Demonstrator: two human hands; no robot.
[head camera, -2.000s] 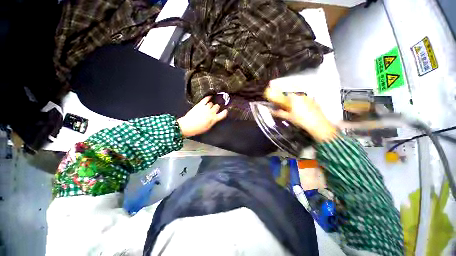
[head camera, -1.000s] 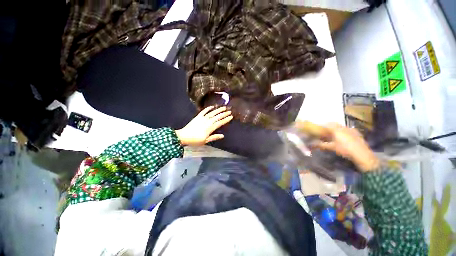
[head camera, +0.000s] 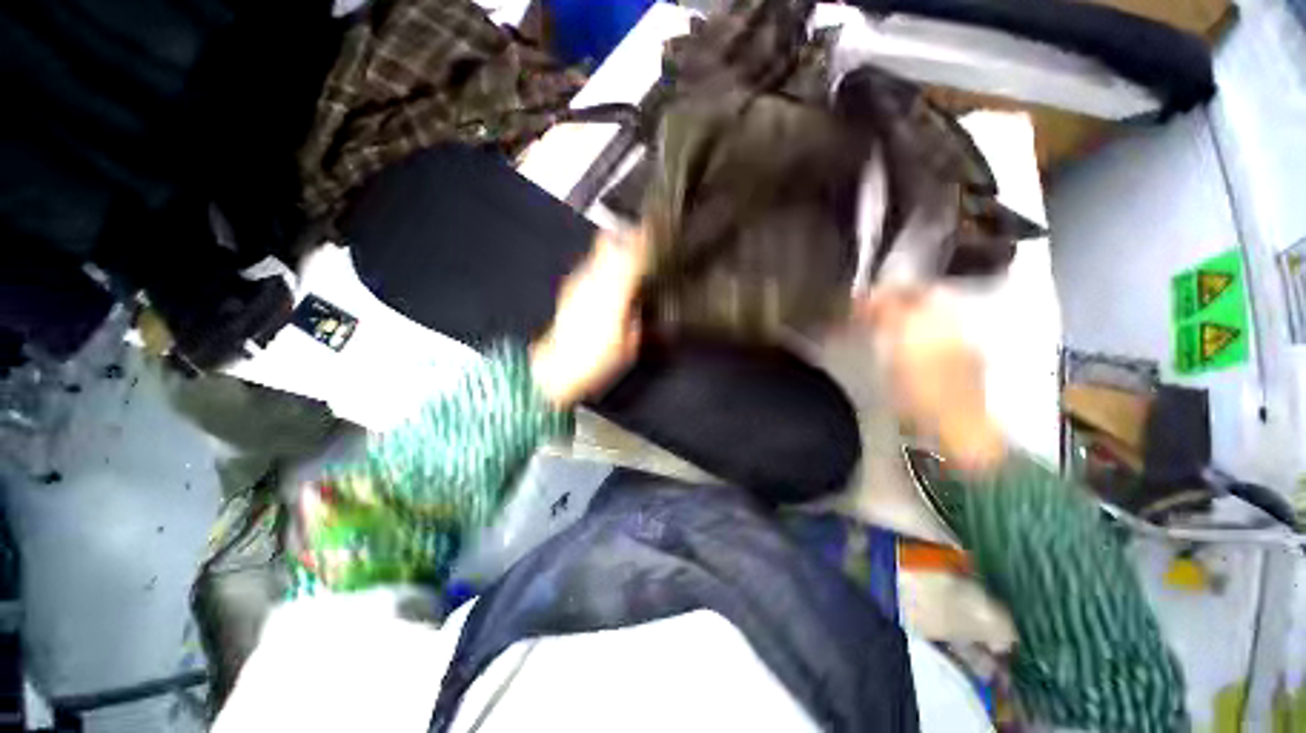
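Observation:
The brown plaid garment (head camera: 759, 215) is blurred and lifted above the black padded board (head camera: 752, 415), whose rounded near end is bare. My left hand (head camera: 595, 315) is at the garment's left edge and my right hand (head camera: 934, 365) at its right edge. Both hands are blurred and appear to grip the cloth; the fingers are not clear. A dark curved edge with a pale rim, likely the steam iron (head camera: 931, 480), shows beside my right sleeve, mostly hidden.
More plaid cloth (head camera: 430, 86) is heaped at far left, near dark garments (head camera: 129, 115). A small black device (head camera: 325, 322) lies on the white table (head camera: 380, 380). A second padded board (head camera: 1060, 36) is at the far side. The iron rest (head camera: 1124, 430) is at right.
My right hand has let go of the iron and moved to the garment. My left hand has come off the board, and the cloth has lifted off the board's near end. The view has shifted.

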